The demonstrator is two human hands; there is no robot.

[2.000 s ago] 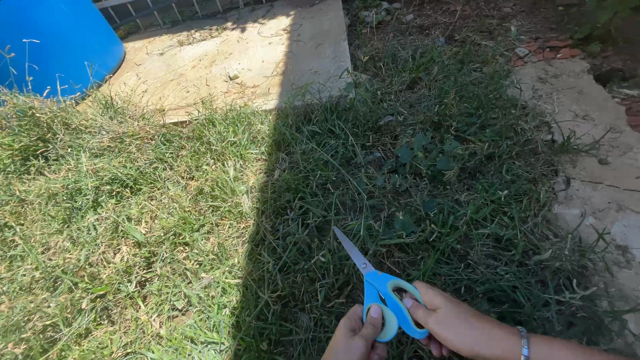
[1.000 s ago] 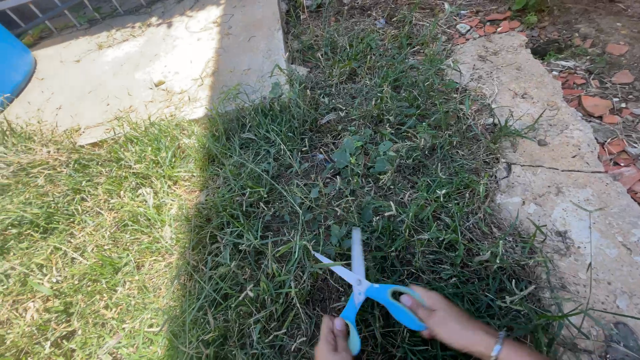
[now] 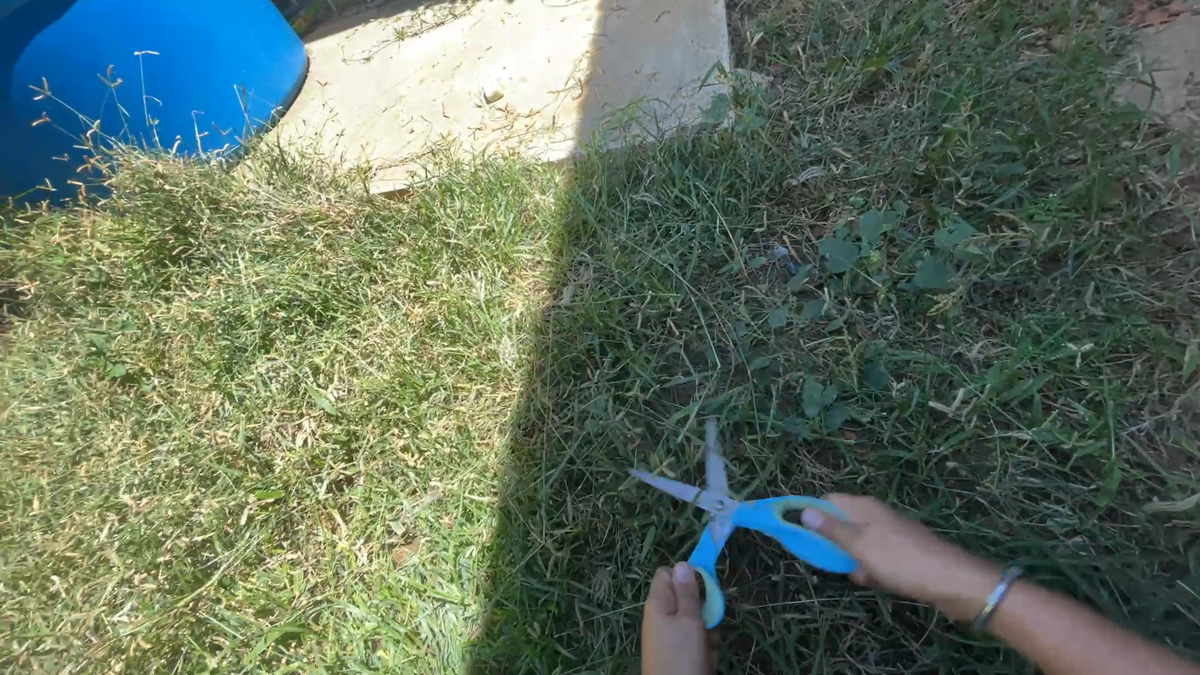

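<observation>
A pair of scissors (image 3: 720,506) with blue and pale green handles is spread wide over shaded grass (image 3: 647,375), low and right of centre. My left hand (image 3: 677,619) grips the lower handle loop, while my right hand (image 3: 881,548), with a metal bracelet at its wrist, holds the other loop. Both blades point up and left, away from me. Some grass blades lie around the blades; whether any are between them is hard to tell. Broad-leaved weeds (image 3: 867,253) grow beyond the scissors.
A pale concrete slab (image 3: 450,84) borders the grass at the top. At the upper left stands a large blue plastic container (image 3: 159,84). Sunlit grass (image 3: 281,403) covers the left side, and more pale paving (image 3: 1162,75) shows at the upper right.
Two seconds ago the scissors' blades were together; now they are spread, as they were one second ago, with my hands farther apart. The view has swung back left since one second ago.
</observation>
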